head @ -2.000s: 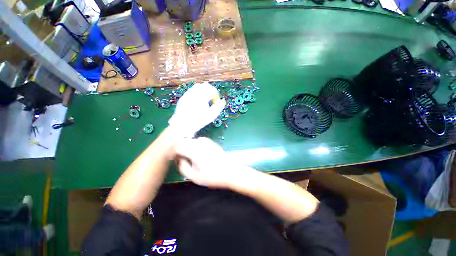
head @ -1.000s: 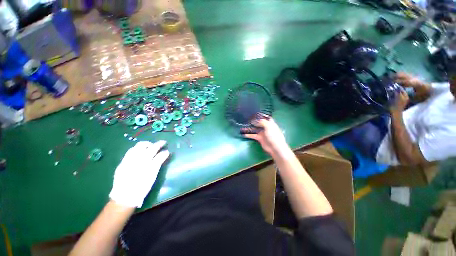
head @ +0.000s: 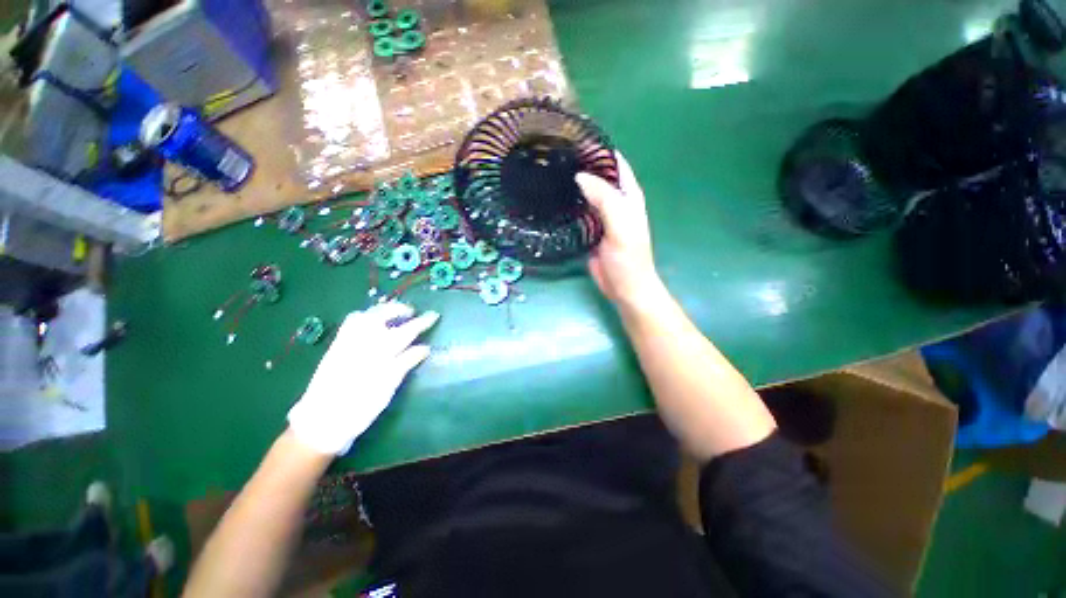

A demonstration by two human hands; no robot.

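My right hand, bare, grips a round black ribbed fan housing by its right rim and holds it over the bench, beside the board's front edge. The thumb lies on the housing's dark centre. My left hand, in a white glove, rests palm down near the bench's front edge, fingers apart, and holds nothing. A loose pile of round green circuit boards with red and black leads lies between the hands and the brown board, partly behind the housing. Two single circuit boards lie to the left of the pile.
A brown board bears a clear blister tray and several green rings. A blue can stands at its left. One black housing lies at right beside a dark stack. An open carton is below the bench edge.
My right hand has taken hold of a housing and carried it left to the circuit board pile. My gloved left hand has come off the pile to the bench top. The view has shifted.
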